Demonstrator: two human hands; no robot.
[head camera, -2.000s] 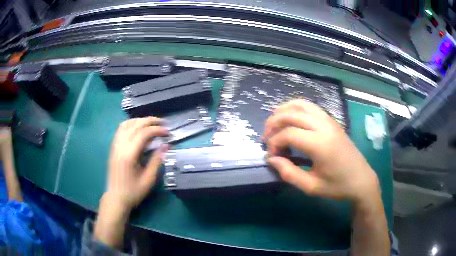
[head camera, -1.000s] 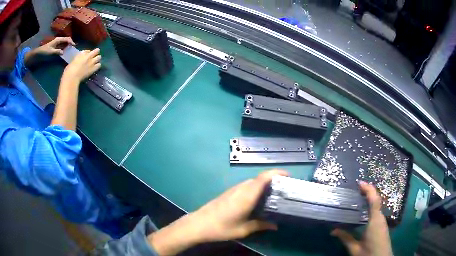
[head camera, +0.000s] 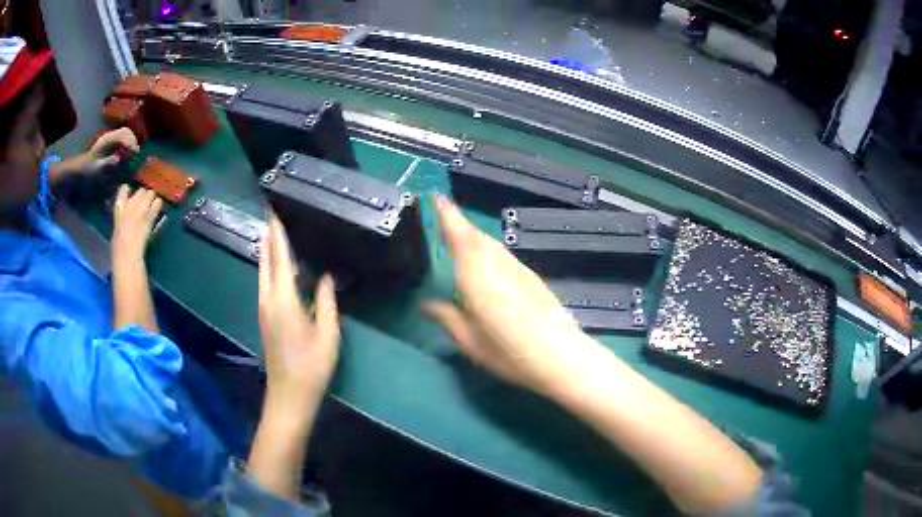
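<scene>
A block of stacked black housings stands on the green mat left of centre, its top housing showing a line of small holes and ringed holes at the ends. My left hand is at its left front side, fingers spread and thumb in front of it; whether it touches is unclear. My right hand is open just right of the block, with a narrow gap at the fingertips. The black tray of tiny silvery metal parts lies at the right.
More black housings stand by the rail, left of the tray and partly behind my right forearm. Another black stack stands behind. A neighbouring worker in blue is at left with reddish-brown blocks. Conveyor rails run behind, with orange-red pieces.
The black block between my hands has moved left, from near the tray to near the white line. My right hand has come off its side. A reddish-brown piece now lies by the neighbour's hands.
</scene>
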